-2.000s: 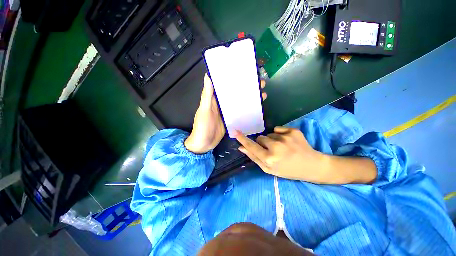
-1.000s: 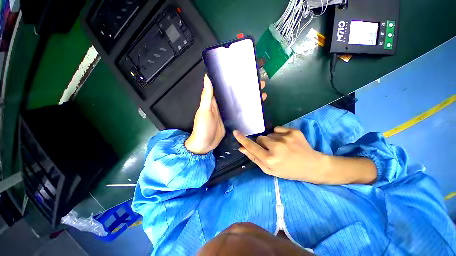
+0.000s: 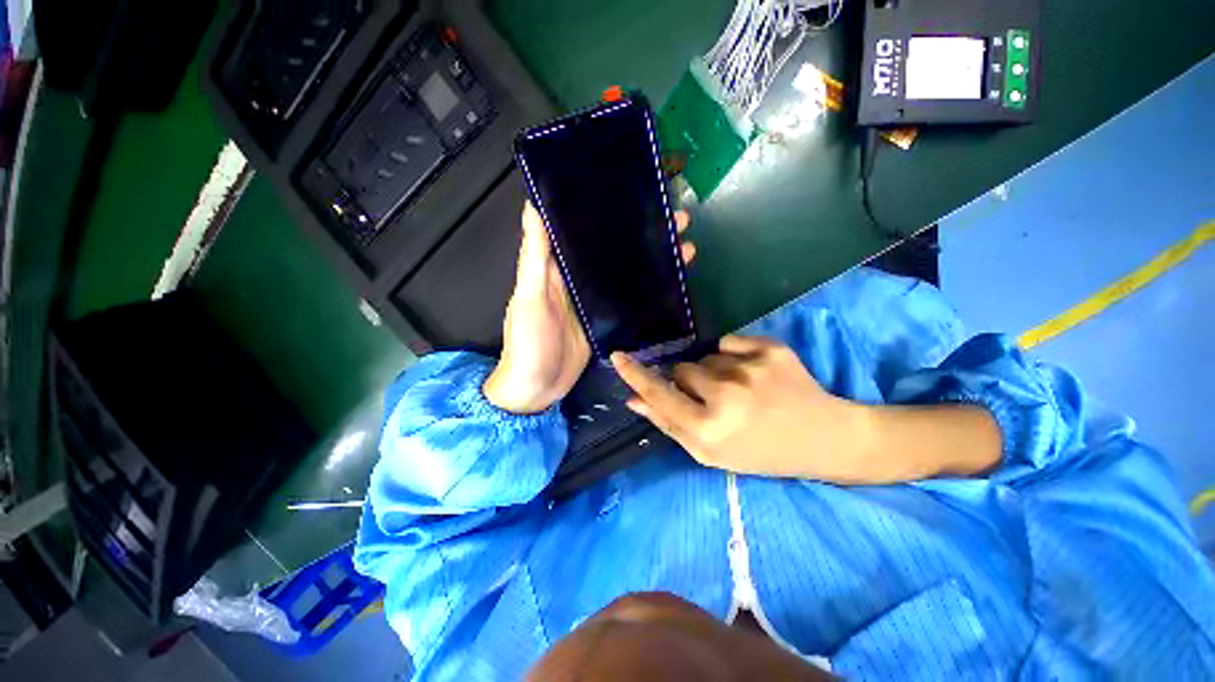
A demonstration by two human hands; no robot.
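Note:
My left hand (image 3: pixel 538 327) holds a phone display assembly (image 3: pixel 606 227) upright to the view, thumb along its left edge and fingertips showing at its right edge. Its front glass is black with a thin dotted white line around the border. A small red tab (image 3: pixel 612 95) shows at its top edge. My right hand (image 3: pixel 746 406) has its index fingertip at the display's bottom left corner, the other fingers curled. The green adapter board (image 3: pixel 706 133) lies beside the display's upper right edge; the connection between them is hidden.
The black foam tray (image 3: pixel 440 273) lies behind my left hand, with display modules (image 3: pixel 406 133) in its pockets. White wires (image 3: pixel 766 47) lead up from the board. The black tester box (image 3: pixel 946 67) is at upper right. A black slotted stack (image 3: pixel 173 426), clear plastic bag (image 3: pixel 237 610) and blue crate (image 3: pixel 327 596) are at left.
The display's glass has gone from white, then partly grey, to black with a dotted white border. The view has shifted slightly. Both hands keep nearly the same pose.

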